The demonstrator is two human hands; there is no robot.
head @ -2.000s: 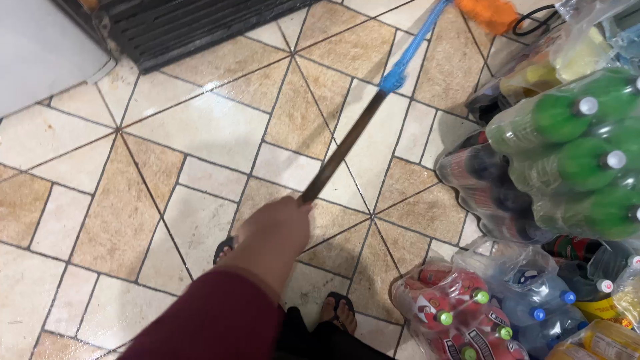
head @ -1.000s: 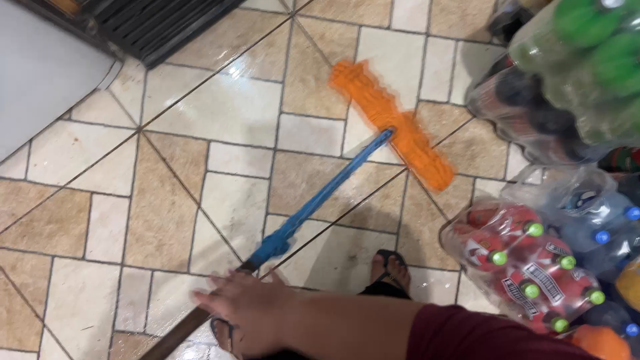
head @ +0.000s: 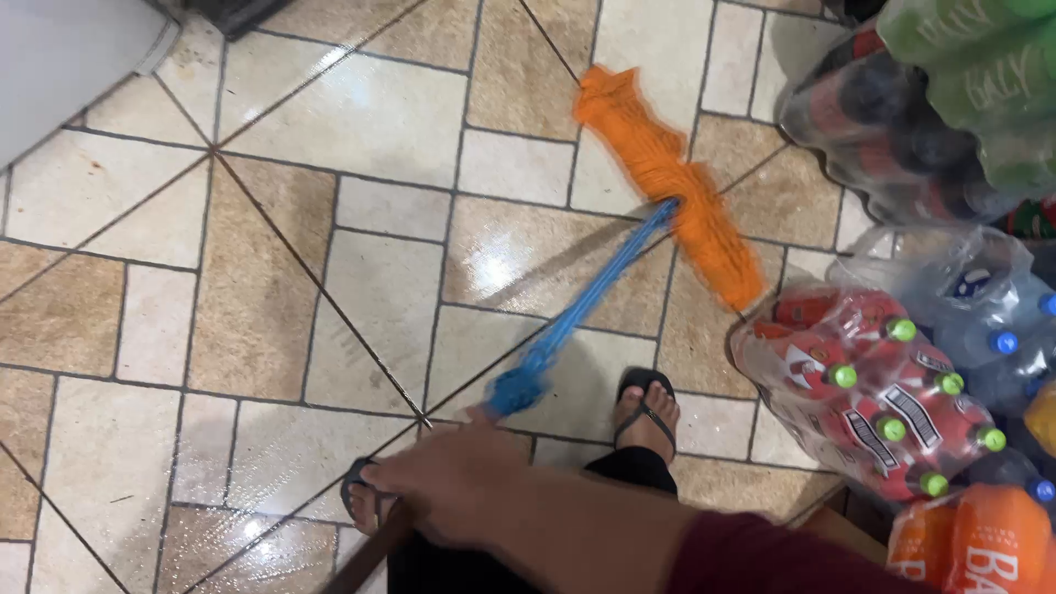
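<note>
My right hand point(head: 458, 474) comes in from the lower right in a maroon sleeve and is closed around the brown handle point(head: 367, 549) of a floor mop, just below the handle's blue lower section point(head: 577, 309). The wide, shaggy orange mop head point(head: 672, 186) lies on the tiled floor beyond my feet, slanting from upper left to lower right. It is slightly blurred. Toward the bottom edge, the handle runs out of view. My left hand cannot be seen.
Beige and brown floor tiles point(head: 379, 99) shine wetly in places. My feet in black flip-flops point(head: 648, 412) stand near the handle. Shrink-wrapped red bottles point(head: 874, 396), green bottles point(head: 982, 91), dark bottles point(head: 887, 132) and orange bottles point(head: 990, 536) line the right side. A whitish appliance or panel point(head: 74, 66) fills the upper left corner.
The orange mop head was at the top right edge beside the bottles two seconds ago; it now lies nearer my feet. My right arm now reaches in from the right. The view has shifted.
</note>
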